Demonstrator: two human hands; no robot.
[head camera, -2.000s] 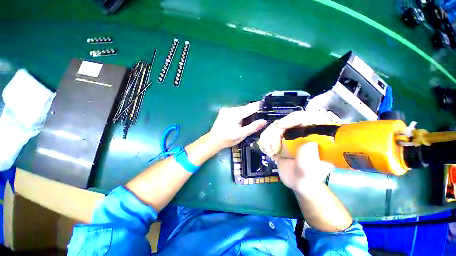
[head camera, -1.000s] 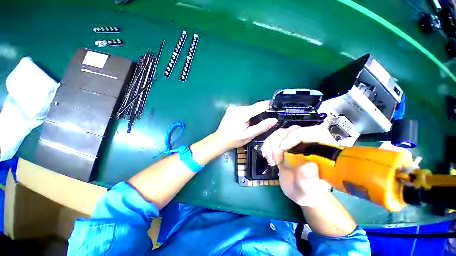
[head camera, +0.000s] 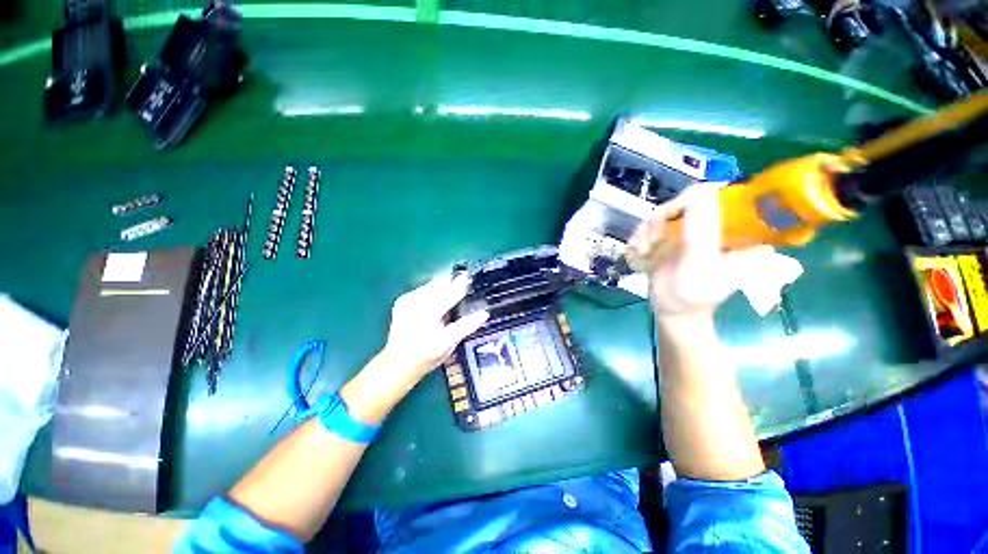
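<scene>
My left hand holds the left side of the black device housing, fingers around its edge. The housing is open, at the back of the flat jig with its brown-copper blocks. My right hand grips the orange-yellow electric screwdriver, which points left. Its tip is at the silver-white screw feeder; the exact contact is blurred. A light blue band is on my left wrist.
A long grey-brown case lies left, beside thin dark rods. Two component strips lie behind. Black devices stand at the back left. A pale crumpled cloth is at the far left. A blue cord loop lies near my left wrist.
My right hand has moved the screwdriver away from the housing, back and right to the feeder. The jig is more exposed. The view has shifted, showing black devices at the back left.
</scene>
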